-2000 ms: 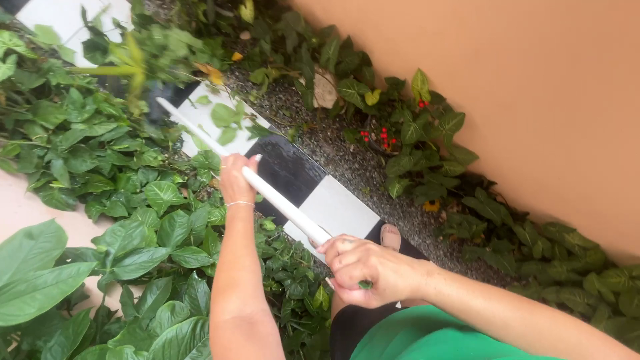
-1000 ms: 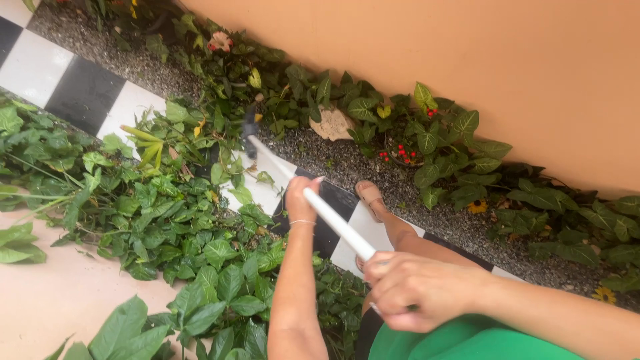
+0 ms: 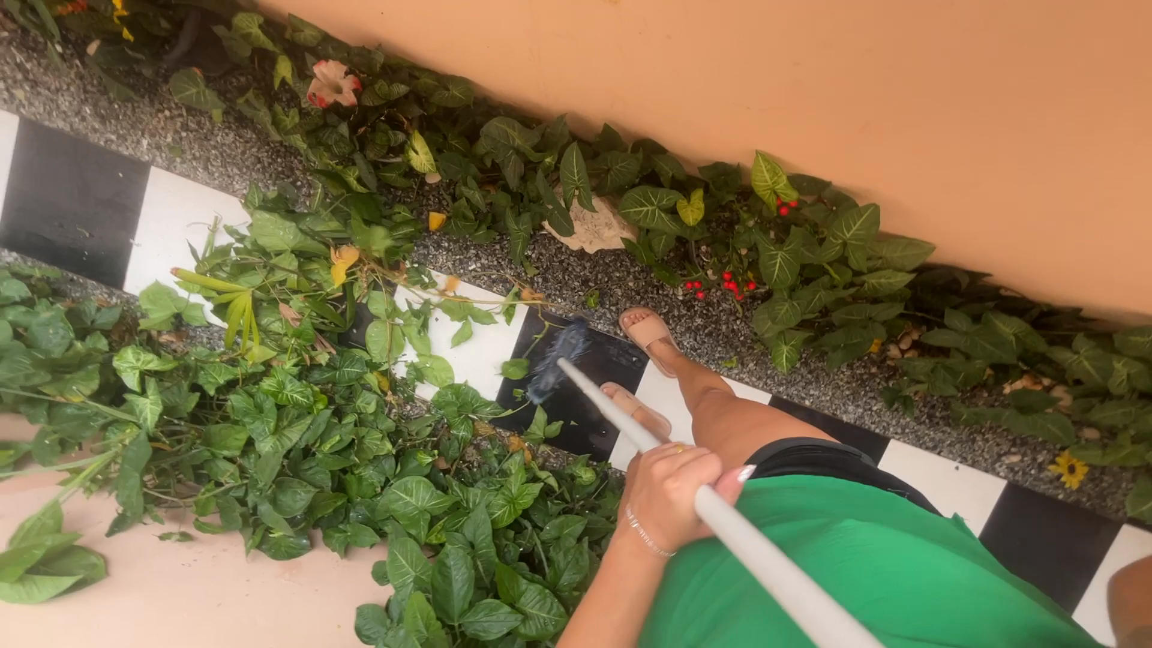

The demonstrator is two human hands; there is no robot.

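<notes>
My left hand [image 3: 675, 495], with a ring and a bracelet, is closed around the long white handle [image 3: 774, 562] of a broom. The handle slants from the lower edge up to a blurred, dark blue-grey broom head [image 3: 558, 360], which lies on a black tile [image 3: 585, 414] beside a heap of loose vine leaves and stems [image 3: 306, 261]. Some leaves lie on the white tile [image 3: 468, 342] left of the head. Only a bit of skin, probably my right arm [image 3: 1129, 598], shows at the right edge; my right hand is out of view.
My sandalled feet [image 3: 652, 337] stand near the broom head, one at the gravel strip [image 3: 630, 288]. Leafy plants, a pale stone [image 3: 589, 225] and red berries [image 3: 729, 285] line the orange wall [image 3: 810, 90]. Dense vines [image 3: 315, 450] border the path's other side.
The broom head has moved from the leaf heap back toward my feet. My right hand, on the handle in both earlier frames, has left view. The view has shifted.
</notes>
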